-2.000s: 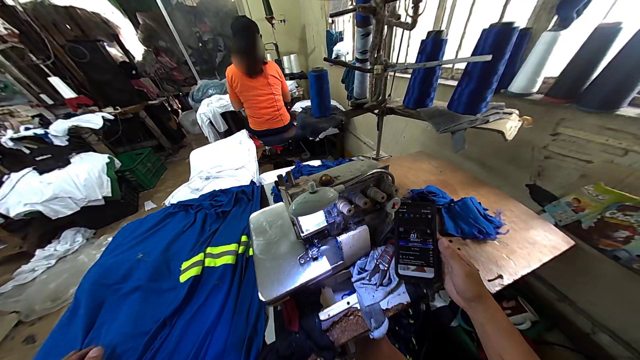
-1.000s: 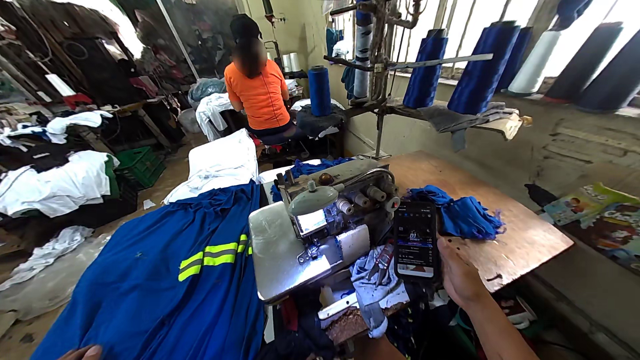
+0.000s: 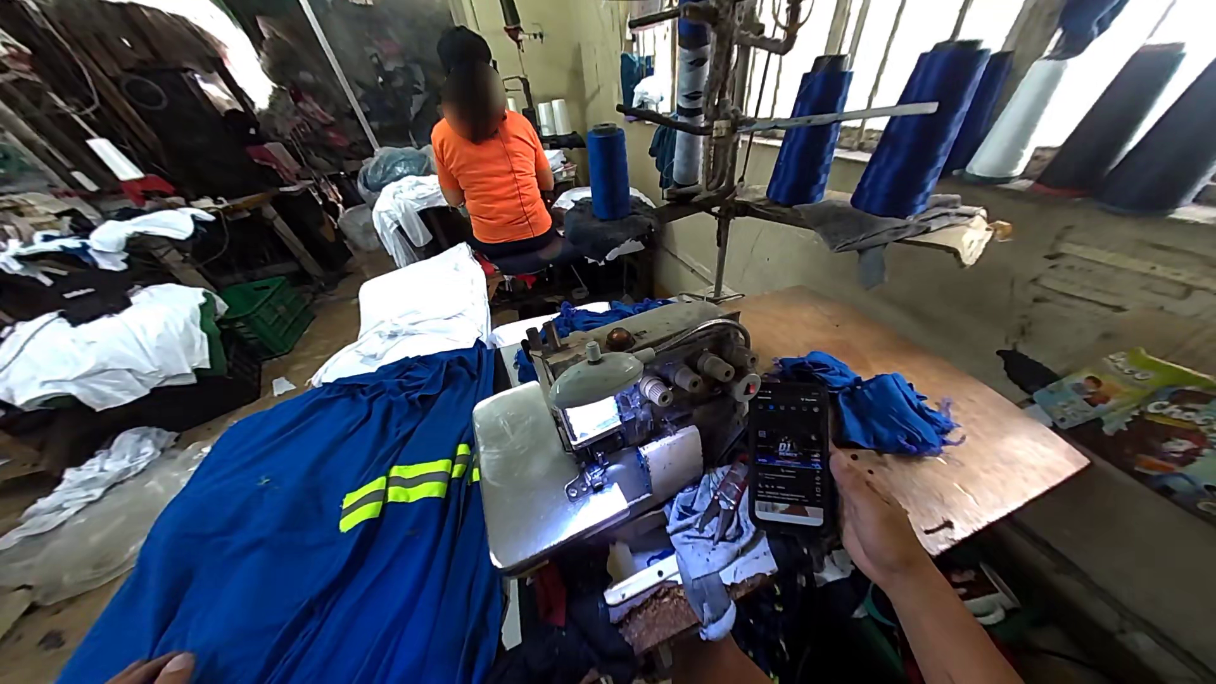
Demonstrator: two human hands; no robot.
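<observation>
My right hand (image 3: 876, 521) holds a smartphone (image 3: 788, 456) upright with its screen lit, in front of the right end of an overlock sewing machine (image 3: 646, 380). At the bottom left edge, the fingertips of my left hand (image 3: 157, 669) rest on a blue garment (image 3: 313, 513) with yellow-green and grey reflective strips; most of that hand is out of view. The garment lies spread to the left of the machine's metal plate. Thread snips (image 3: 727, 499) lie on a light blue cloth (image 3: 701, 537) just left of the phone. Bunched blue fabric (image 3: 888, 413) sits on the wooden tabletop behind the phone.
Thread cones (image 3: 926, 128) stand on a rack and sill at the back right. A person in an orange shirt (image 3: 494, 176) sits with their back turned beyond a white fabric pile (image 3: 423, 294). A green crate (image 3: 271, 313) and white clothes (image 3: 123, 342) are at left.
</observation>
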